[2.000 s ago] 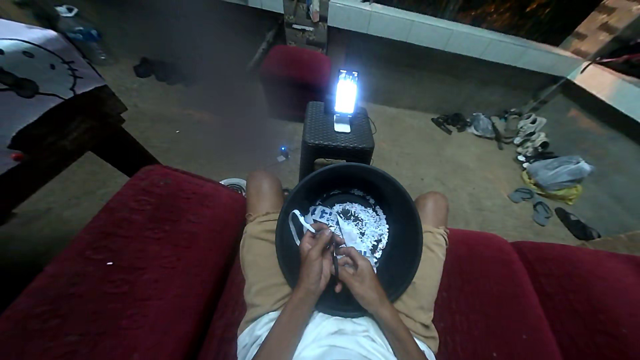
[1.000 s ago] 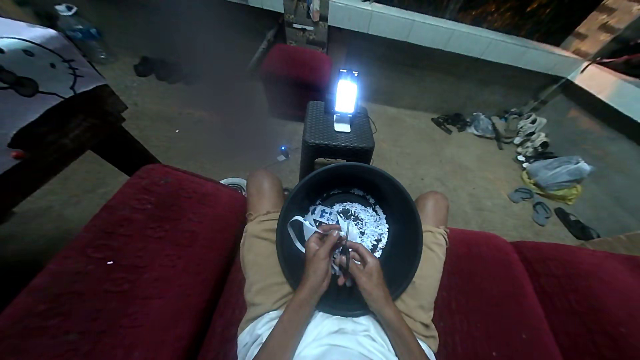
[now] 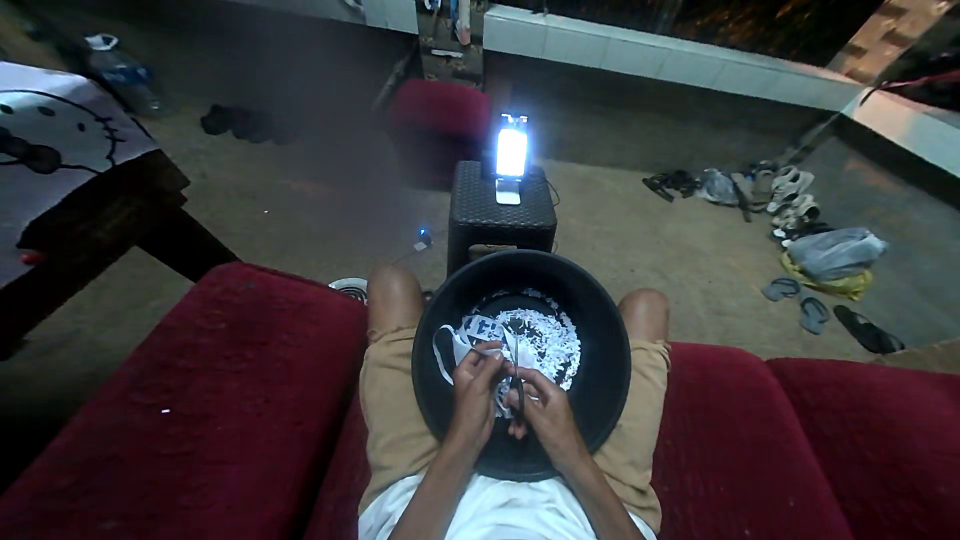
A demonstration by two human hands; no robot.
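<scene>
A round black plastic basin (image 3: 607, 360) rests on my lap between my thighs. Inside it lies a heap of small white cut scraps (image 3: 559, 345). My left hand (image 3: 478, 371) pinches a thin white strip (image 3: 444, 352), which loops out to the left over the basin. A piece of white sheet with blue print (image 3: 482, 328) lies just beyond the fingers. Scissors (image 3: 517, 390) with dark handles are in my right hand (image 3: 538, 399), their blades pointing away from me beside the left fingertips. Whether the blades touch the strip, I cannot tell.
A lit lamp (image 3: 511, 154) stands on a dark woven-pattern stool (image 3: 501, 214) beyond the basin. Red sofa cushions (image 3: 187, 397) flank me. Sandals (image 3: 814, 313), shoes and plastic bags (image 3: 838, 251) lie on the floor at right. A table with a printed cloth (image 3: 67, 142) is at left.
The white strip and the scissors have shifted slightly between my fingers. Both hands remain close together over the basin.
</scene>
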